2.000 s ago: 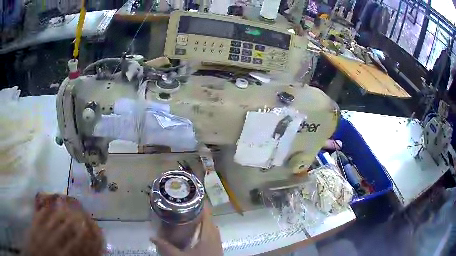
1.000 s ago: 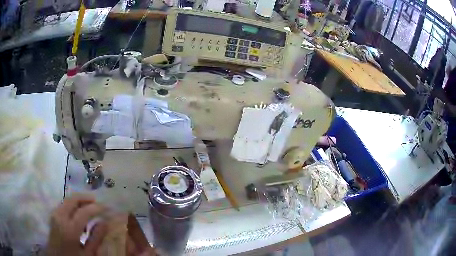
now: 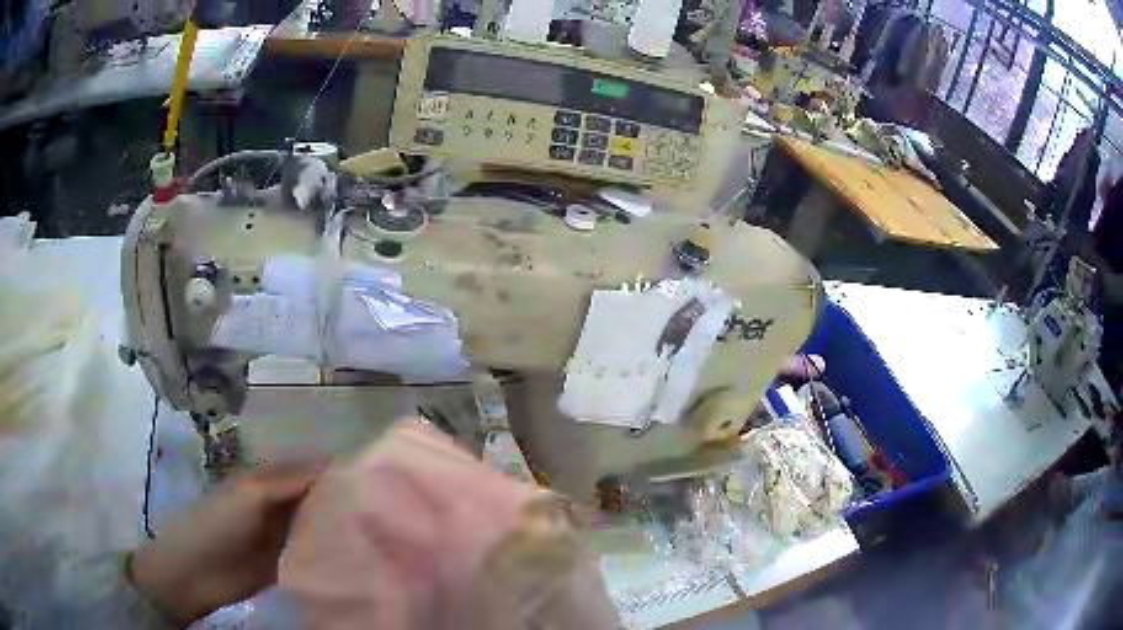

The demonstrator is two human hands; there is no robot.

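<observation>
My left hand (image 3: 228,535) is at the lower left, with its fingertips closed at the edge of a pale pink, cloth-like thing (image 3: 388,529). This thing is large, close to the camera and strongly blurred. A brownish blurred patch at its right side may be part of my right hand, but I cannot tell. The metal-lidded flask is not visible. Behind stands the beige sewing machine (image 3: 517,265), with its needle area (image 3: 219,446) above and left of my left hand. No fabric is visible under the needle.
Heaped cream fabric (image 3: 49,369) lies at the left. Paper slips (image 3: 616,357) hang on the machine head, below the control panel (image 3: 554,111). A crumpled plastic bag (image 3: 702,529) and a blue bin (image 3: 893,406) are at the right. Another machine (image 3: 1065,332) stands farther right.
The flask, first in hand and then standing free on the table, is now out of sight behind the pink thing. The pink thing has come up in front of the bed. My left hand has moved slightly right.
</observation>
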